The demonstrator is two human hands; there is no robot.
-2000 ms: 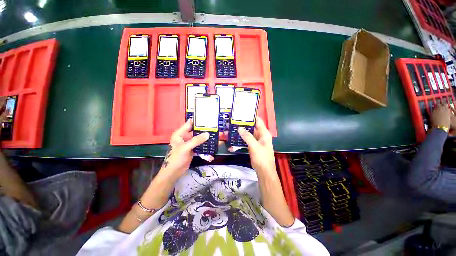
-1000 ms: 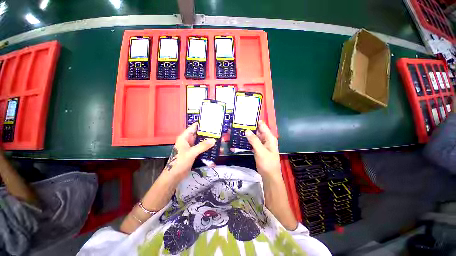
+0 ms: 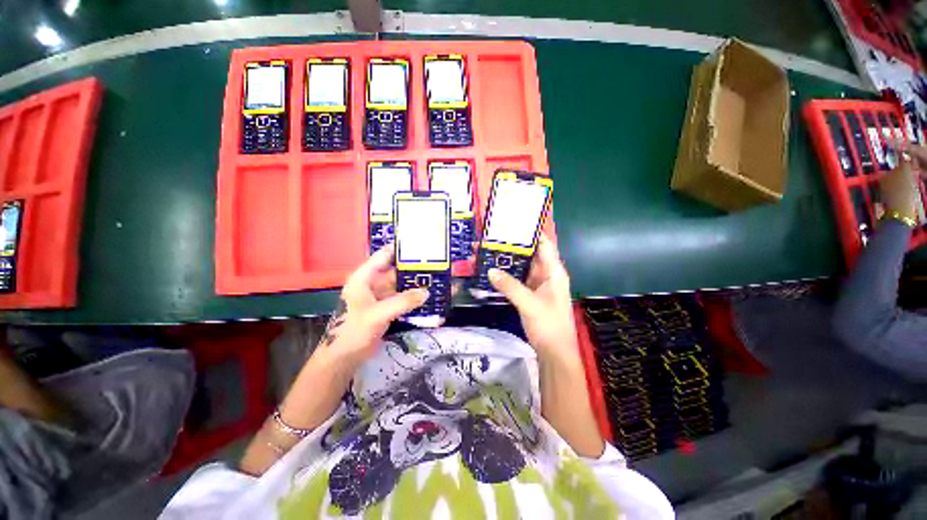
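Observation:
My left hand (image 3: 372,303) holds a keypad phone (image 3: 422,244) upright, its thumb on the keys. My right hand (image 3: 539,295) holds another keypad phone (image 3: 515,218), tilted to the right, its thumb at the keys. Both screens are lit white with yellow trim. Behind them the red-orange slotted tray (image 3: 266,160) lies on the bench. Its back row holds several lit phones, with the rightmost pocket empty. Two more phones sit in the front row, partly hidden by the held phones. The two left front pockets are empty.
An open cardboard box (image 3: 734,127) stands on the green bench (image 3: 610,203) at right. Another slotted tray (image 3: 41,193) is at left and one (image 3: 836,152) at far right, where a person's hand reaches in. A crate of phones (image 3: 656,376) is below the bench. A person's sleeve shows lower left.
The left phone has turned from a slight tilt to nearly upright. The right phone now tilts more to the right. The view has shifted slightly. At far right a person's hand has come over the tray.

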